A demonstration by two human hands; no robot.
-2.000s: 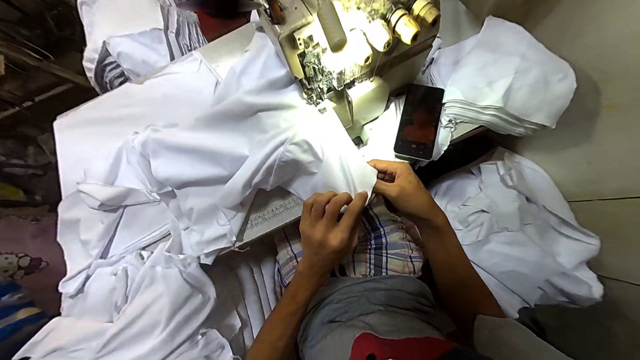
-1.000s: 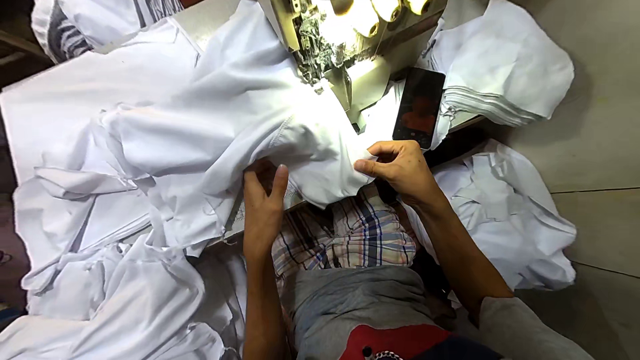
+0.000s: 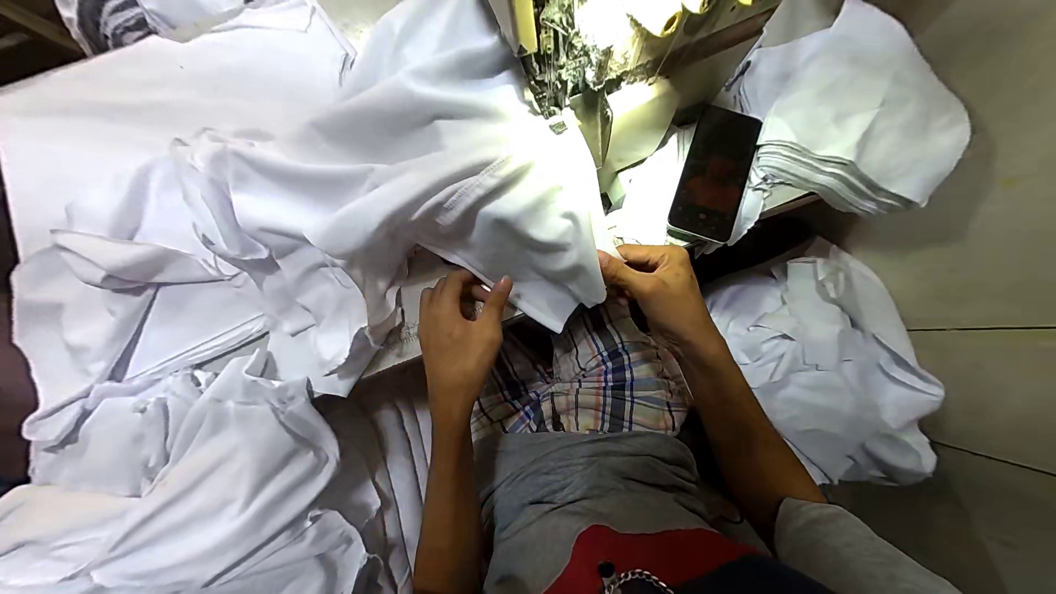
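A white fabric piece (image 3: 511,223) with a stitched seam runs from the table down to its near edge, its right side under the lit needle area of a sewing machine (image 3: 569,58). My right hand (image 3: 656,289) pinches the fabric's right edge between thumb and fingers. At the lower edge, my left hand (image 3: 462,330) has its thumb and index finger apart; some of its fingertips are hidden at the cloth, and whether they grip it is unclear.
A smartphone (image 3: 714,175) lies right of the machine, beside a stack of white cut pieces (image 3: 858,107). White cloth is heaped at lower right (image 3: 825,363) and lower left (image 3: 223,487). More white fabric (image 3: 99,107) covers the table at left.
Two seconds ago both hands were close together at the fabric's edge; my left hand has since moved left. The cloth's near corner now hangs lower between the hands. The view has shifted closer.
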